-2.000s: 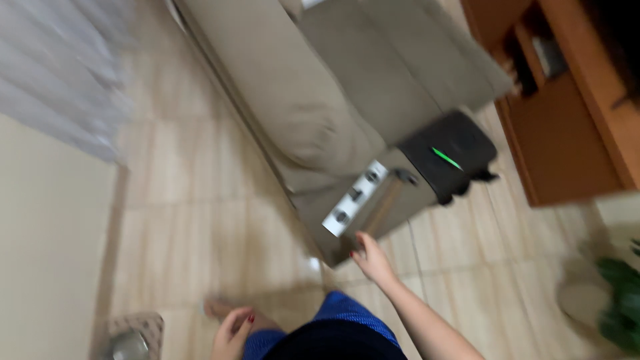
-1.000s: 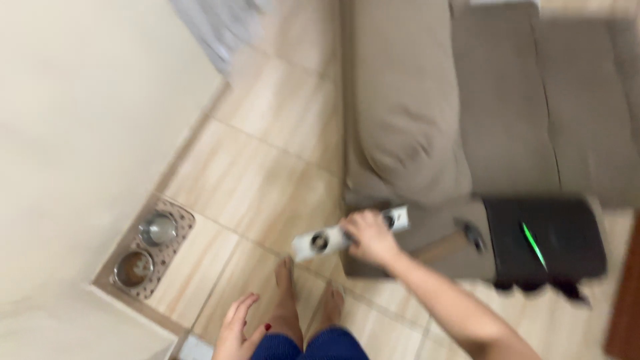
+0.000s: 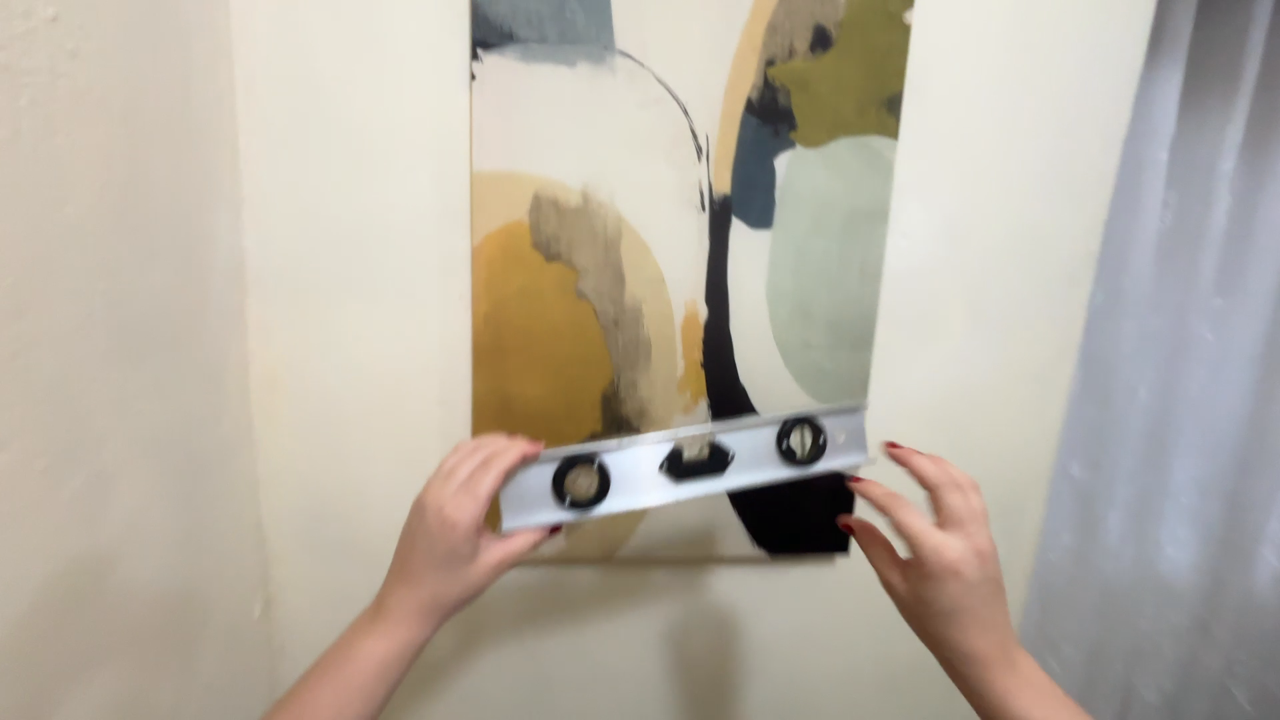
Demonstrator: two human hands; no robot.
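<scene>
A silver metal spirit level [image 3: 640, 470] with black-rimmed vials is held in front of the lower part of an abstract canvas painting [image 3: 820, 280] on the wall. My left hand [image 3: 455, 525] grips the level's left end, fingers on the top edge and thumb below. The level tilts, its right end higher than its left. Close to that right end is my right hand [image 3: 935, 540], its fingers apart and curved, holding nothing; whether a fingertip touches the level is hard to tell. The painting's bottom edge shows beneath the level.
A cream wall [image 3: 350, 250] surrounds the painting, with a wall corner to its left. At the right hangs a pale grey-blue curtain [image 3: 1170, 430]. Shadows fall on the wall below the painting.
The view has swung from the floor and sofa up to the wall. One second ago my right hand held the level beside the sofa; now my left hand has it and the right is off it.
</scene>
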